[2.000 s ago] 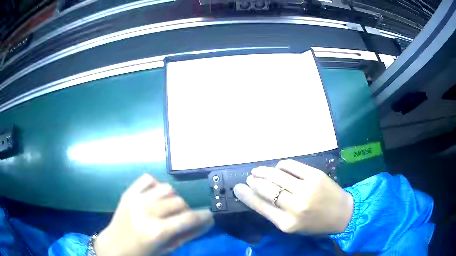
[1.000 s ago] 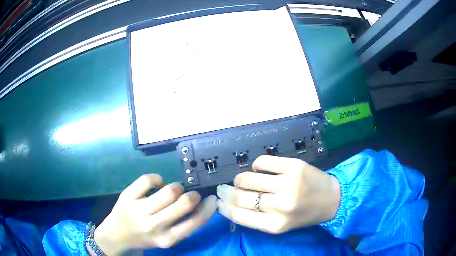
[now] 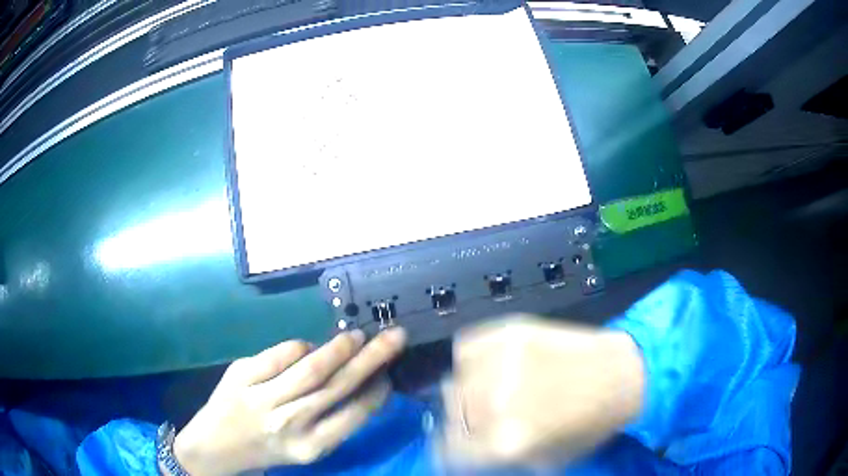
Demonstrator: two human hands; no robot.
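The black fixture plate (image 3: 474, 256) lies along the near edge of the white-lined tray (image 3: 409, 139), with four small nests in a row and silvery screws at its ends. My left hand (image 3: 288, 395) is at the plate's near left edge, its fingertips just below the leftmost nest; whether they pinch anything is not clear. My right hand (image 3: 544, 390) is blurred, in front of the plate's near edge, its fingers bent down and their tips hidden. Tiny dark specks (image 3: 325, 130) are scattered on the white liner toward the left.
The glossy green bench (image 3: 121, 204) extends left and right of the tray. A bright green label (image 3: 644, 211) is on the bench at right. Conveyor rails (image 3: 139, 88) run behind the bench. A grey machine frame (image 3: 725, 56) stands at the upper right.
The view has tilted down, so tray and plate appear higher. My right hand has moved off the plate, uncovering its nests. My left fingertips have moved up to the plate's left end.
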